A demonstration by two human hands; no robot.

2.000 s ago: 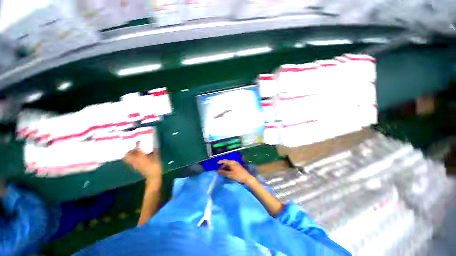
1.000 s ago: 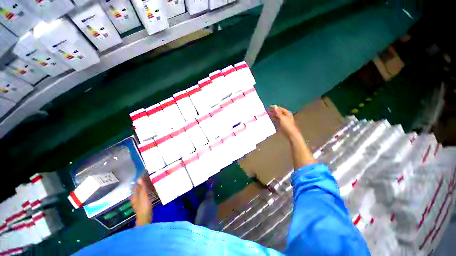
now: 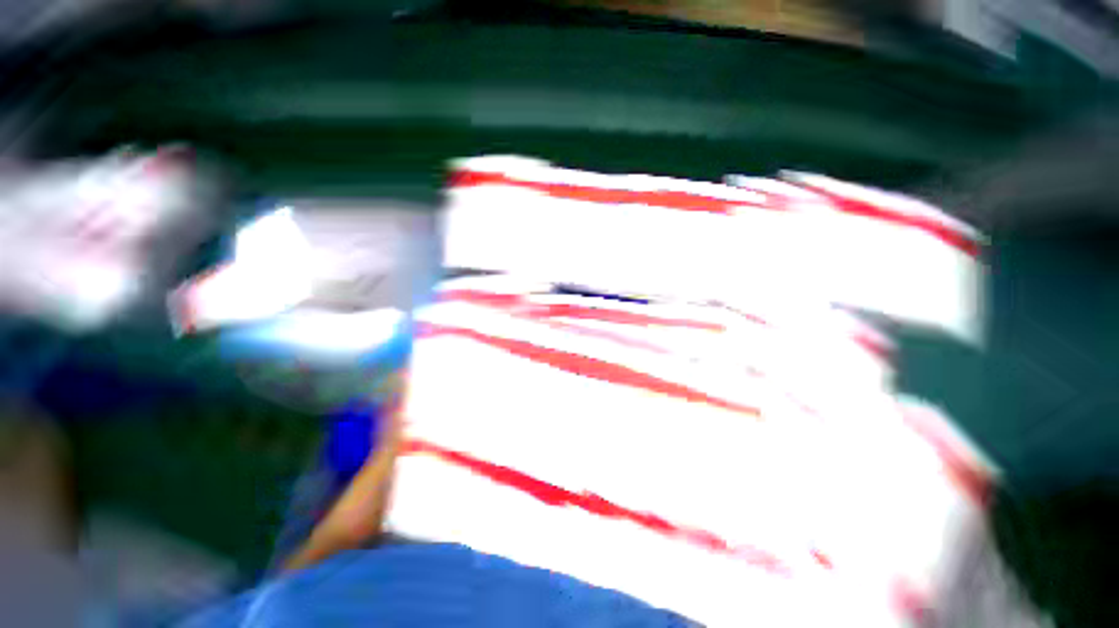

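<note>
The view is blurred. White cartons with red bands [image 3: 577, 429] fill the middle and lower right, close to me, in a slanting row block. Another row of the cartons [image 3: 589, 233] lies behind them. My left hand [image 3: 390, 423] is a blurred strip against the left end of the near cartons, its fingers mostly hidden, and it appears to hold that end. My right hand is not visible. The scale [image 3: 368, 252] is left of the cartons, with a single white carton [image 3: 264, 264] on its pan.
More white cartons [image 3: 98, 245] lie blurred at the far left on the green bench [image 3: 307, 135]. A brown patch shows at the top edge. My blue smock [image 3: 454, 589] fills the bottom edge.
The near cartons look larger and closer, and now slant down to the right. My right hand has gone out of sight. My left hand is now against the cartons' left end. The view has turned.
</note>
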